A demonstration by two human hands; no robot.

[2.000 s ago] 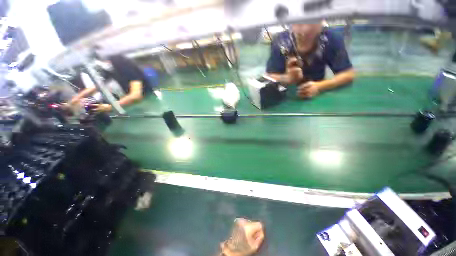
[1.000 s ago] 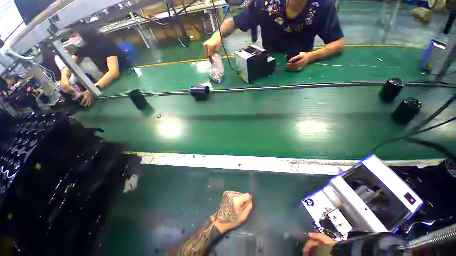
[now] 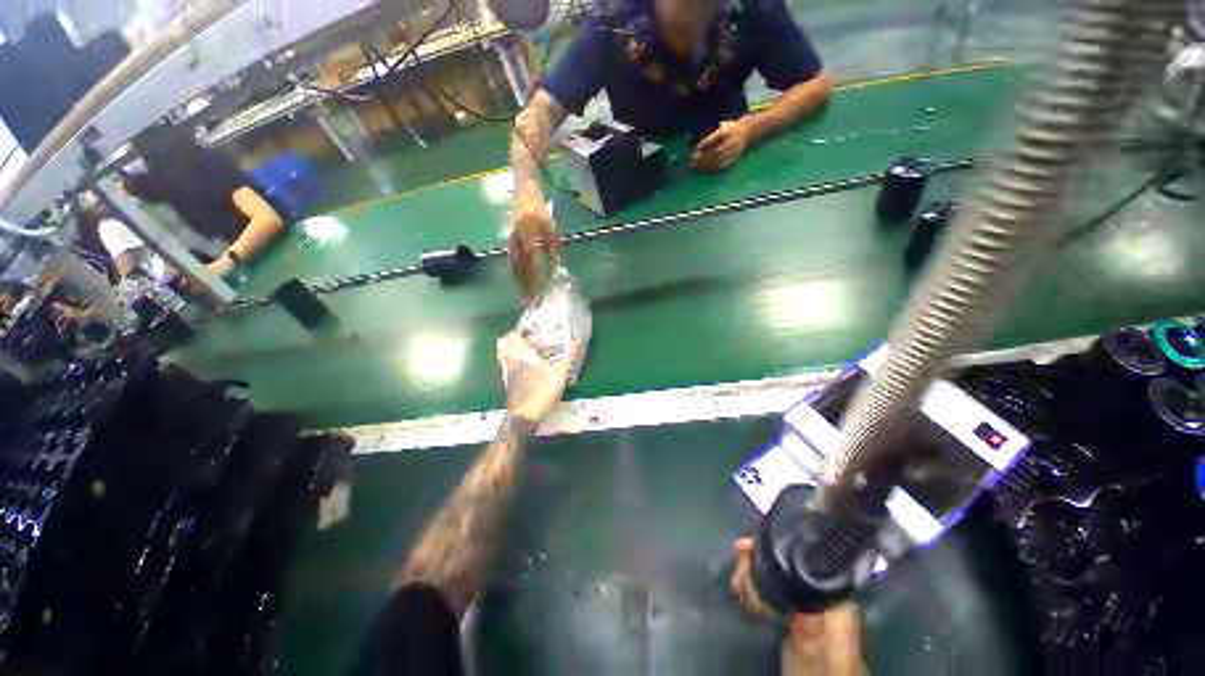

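My left hand (image 3: 537, 375) is stretched out over the near edge of the belt and grips a clear plastic bag (image 3: 558, 317) with a silvery mass in it. The hand of the person opposite (image 3: 531, 244) touches the top of the same bag. My right hand (image 3: 806, 621) is wrapped around the black barrel of a hanging screwdriver (image 3: 809, 544); its fingers are partly hidden behind the barrel. A thick ribbed grey hose (image 3: 971, 251) rises from the tool. The tool's tip is not visible.
A white and dark screw feeder (image 3: 945, 456) stands behind the tool. Black cylindrical housings (image 3: 903, 189) are on the green belt (image 3: 687, 317). Glossy black parts (image 3: 159, 515) are piled at left. Round ring units (image 3: 1176, 403) lie at right. A pale strip (image 3: 661, 407) edges the belt.
My left hand has moved forward from the bench and taken hold of the bag, which has come across from the far side. My right hand and the screwdriver have come further into view.
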